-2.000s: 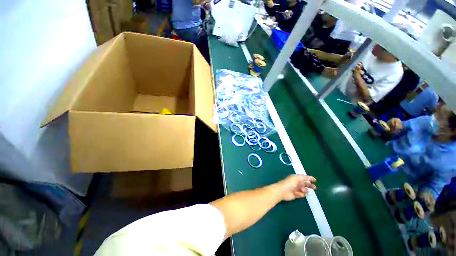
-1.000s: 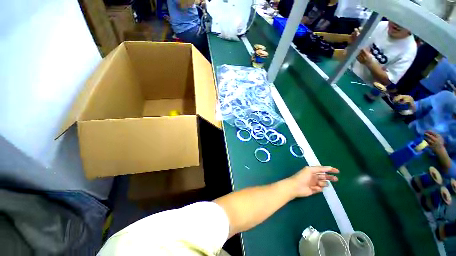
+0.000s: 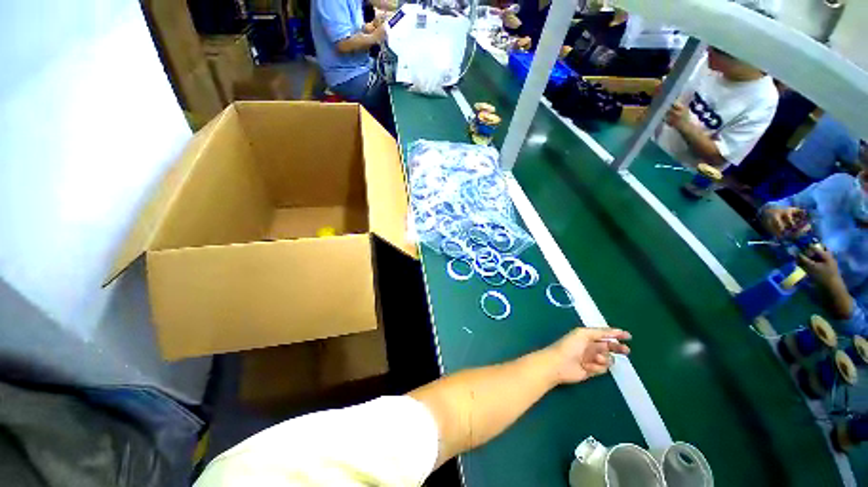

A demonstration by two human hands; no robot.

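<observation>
My left hand point(image 3: 592, 355) reaches out over the white edge strip point(image 3: 640, 404) of the green bench. Its fingers are apart and loosely bent, with nothing seen in them. Cream cup-shaped housings point(image 3: 632, 468) stand below it at the bottom edge, partly cut off. Two loose white rings lie beyond the hand, one flat on the green top point(image 3: 495, 304) and one against the strip point(image 3: 560, 296). More rings point(image 3: 487, 262) lie overlapping at the mouth of a clear bag of rings point(image 3: 457, 185). My right hand is out of the picture.
A large open carton point(image 3: 262, 300) stands left of the bench. A grey post point(image 3: 540, 86) rises beside the green conveyor point(image 3: 609, 247). Wound coils point(image 3: 483, 124) stand past the bag. Coworkers sit across the belt, near a blue dispenser point(image 3: 769, 293). A white bag point(image 3: 428, 49) lies at the far end.
The view has shifted slightly. My left hand stays over the strip, its fingers a little more bent than a second ago. The coworker at the right now has both hands at a coil.
</observation>
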